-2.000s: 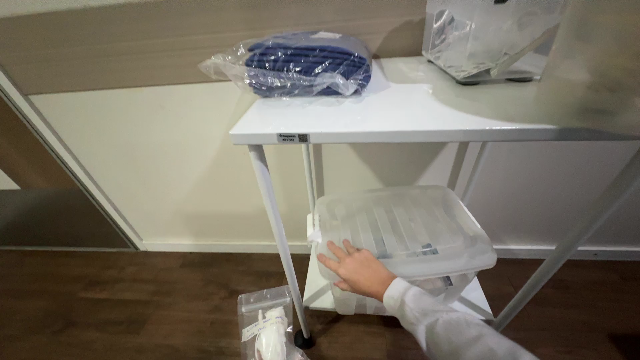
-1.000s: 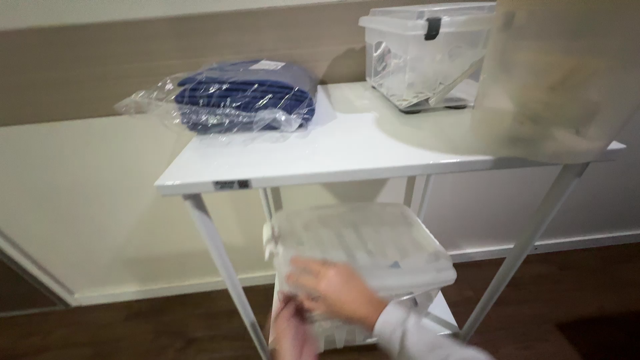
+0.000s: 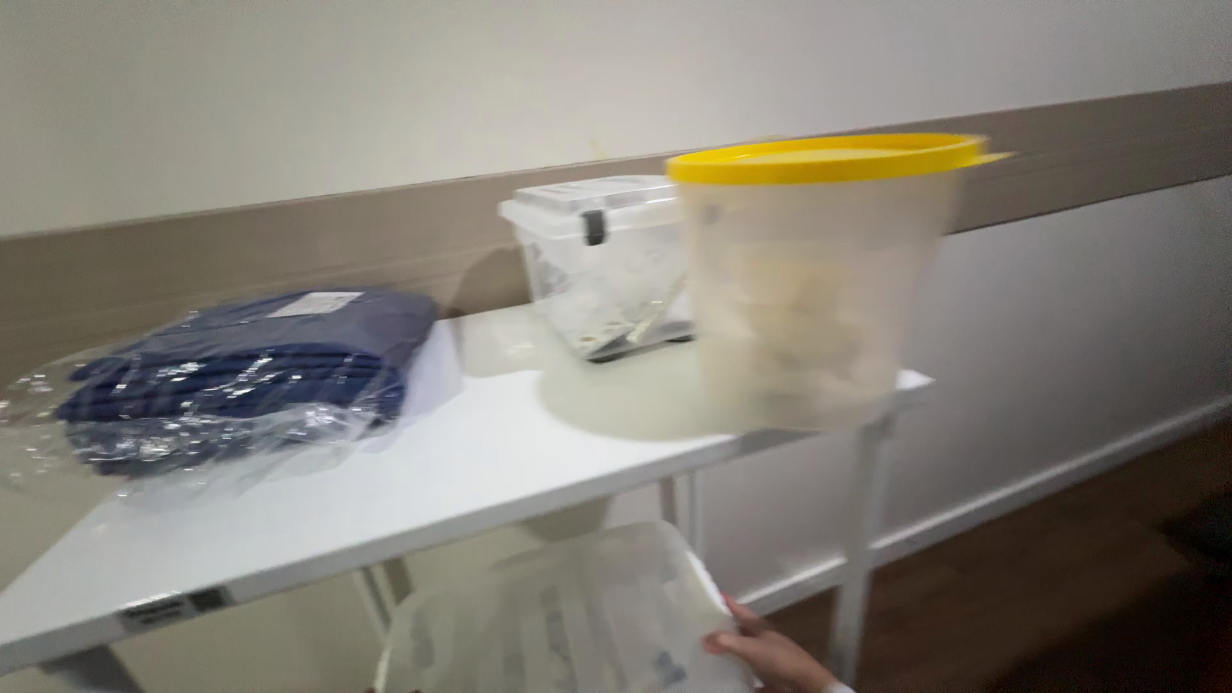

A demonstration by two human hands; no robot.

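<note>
At the bottom of the view, my right hand [image 3: 770,647] grips the right edge of a translucent plastic storage box's lid [image 3: 568,611], with the thumb on top. Only a sliver of my left hand [image 3: 390,690] shows at the lower edge, by the box's left side; its grip is hidden. The box is below and in front of the white table's top, and its lower part is out of view.
On the white table [image 3: 462,472] lie folded dark blue textiles in clear plastic [image 3: 250,375]. A clear box with a black latch [image 3: 606,269] stands behind, beside a translucent tub with a yellow lid [image 3: 818,279] at the right corner. A wall is behind.
My right hand has moved from the left front of the lid to its right edge. The view has swung up and to the right, and the yellow lid now shows.
</note>
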